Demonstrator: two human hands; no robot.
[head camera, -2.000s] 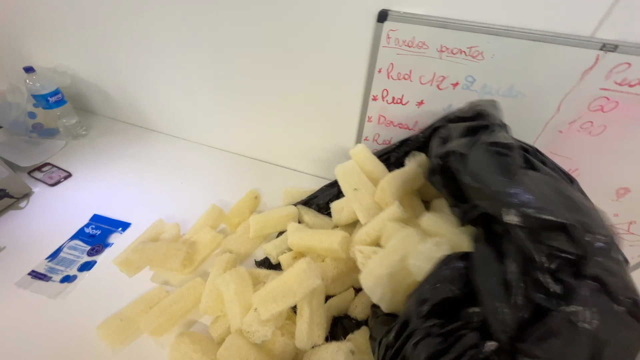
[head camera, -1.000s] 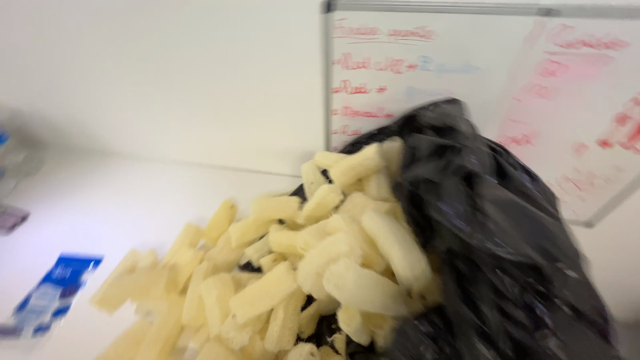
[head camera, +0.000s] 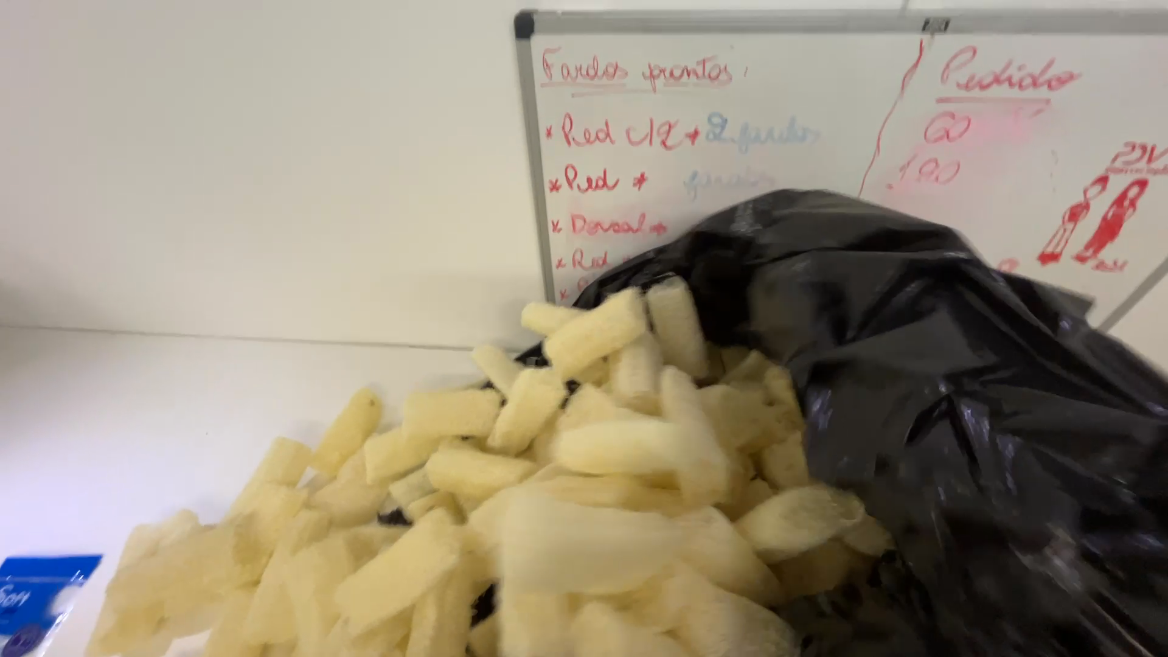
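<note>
A black plastic bag (head camera: 967, 392) lies with its mouth toward the left, filling the right side of the head view. Out of it spills a large heap of pale yellow, fibrous cylindrical pieces (head camera: 611, 447), which look like loofah sponge; some near the bottom are blurred. More of these pieces (head camera: 182, 575) rest on the white table at the lower left. Neither my left hand nor my right hand shows in the view; whether they touch the bag from behind or below is hidden.
A whiteboard (head camera: 803, 91) with red handwriting and small drawings hangs on the white wall behind the bag. The white table (head camera: 137, 438) extends to the left. At its lower left lies a blue and clear plastic packet (head camera: 41, 593), cut off by the view's edge.
More pieces have come out of the bag onto the near part of the heap. The view has shifted, so the bottle and phone-like object at the left are out of sight.
</note>
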